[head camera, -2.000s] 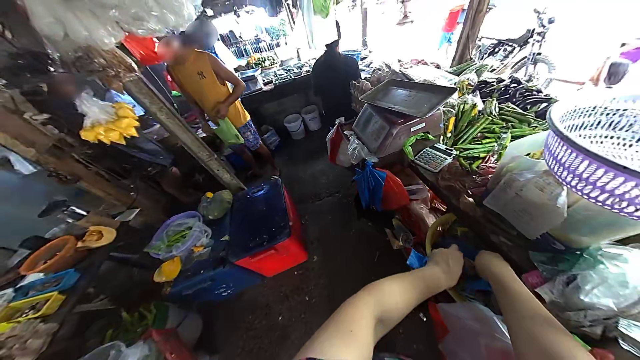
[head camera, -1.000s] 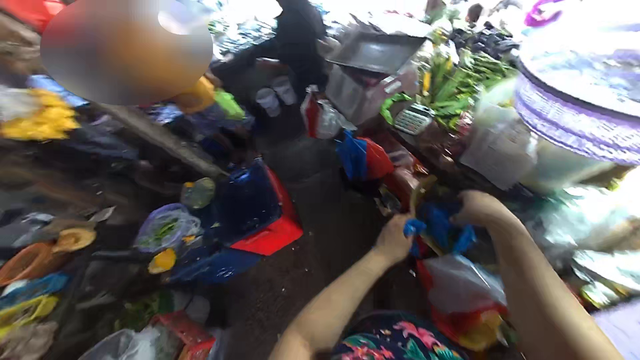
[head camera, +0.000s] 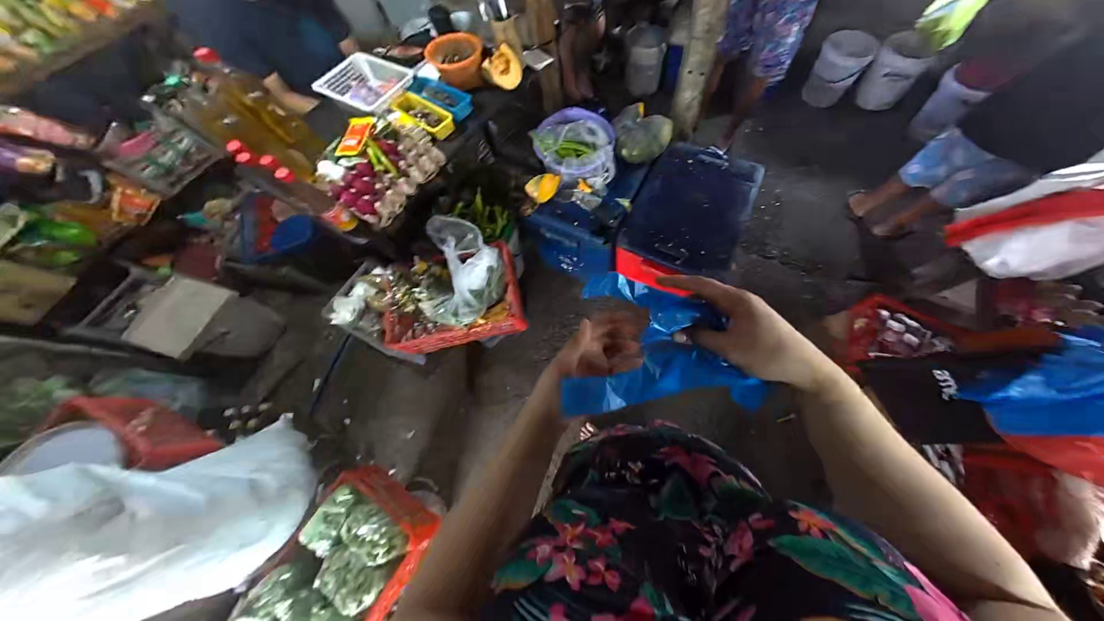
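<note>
A blue plastic bag (head camera: 660, 358) is stretched between my two hands in front of my floral clothing. My left hand (head camera: 604, 345) has its fingers curled at the bag's left part. On the other side, my right hand (head camera: 733, 332) pinches the bag between thumb and fingers. The bag looks thin and crumpled; whether anything is inside I cannot tell. Beyond it stand a dark blue cooler box (head camera: 694, 207) with a red side and a second blue box (head camera: 565, 237).
A red crate (head camera: 457, 336) of vegetables and a plastic bag stands at left centre, near a table with red onions (head camera: 366, 185). Lower left are a red crate of bagged greens (head camera: 397, 500) and a white sack (head camera: 172, 526). White buckets (head camera: 841, 65) and a person's legs (head camera: 923, 181) are at upper right.
The view has swung far to the left. My hands, earlier over the goods beside the purple basket, are now before my body with the blue bag held up.
</note>
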